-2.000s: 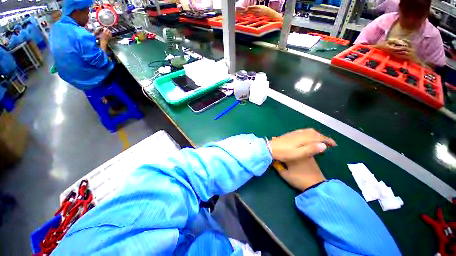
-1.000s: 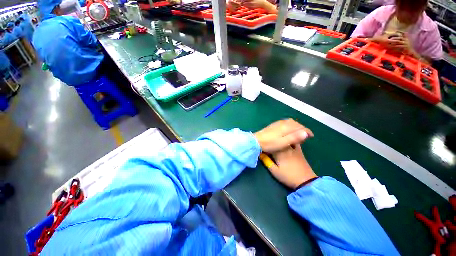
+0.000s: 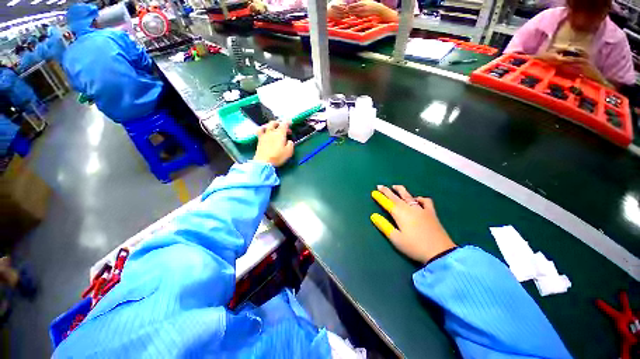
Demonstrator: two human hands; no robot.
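Note:
My left hand [image 3: 274,145] reaches to the smartphone [image 3: 303,132] beside the green tray [image 3: 237,130]. It covers most of the phone, and whether its fingers grip anything is hidden. My right hand [image 3: 419,226] lies low over the green mat [image 3: 337,203], empty, fingers apart, with yellow finger cots [image 3: 382,225] on the thumb and one finger. A blue pen [image 3: 317,151] lies between my left hand and two small white bottles [image 3: 362,119]. White paper slips [image 3: 518,256] lie right of my right hand.
A red Y-shaped part [image 3: 623,317] lies at the right edge. A white parts tray [image 3: 151,238] and blue bin [image 3: 69,319] with red parts are at lower left. A metal post [image 3: 319,52] stands behind the bottles. People sit across the bench and at upper left.
My hands were crossed, left over right, and are now apart. My left hand has moved left and away to the phone. My right hand has spread its fingers, showing both yellow cots.

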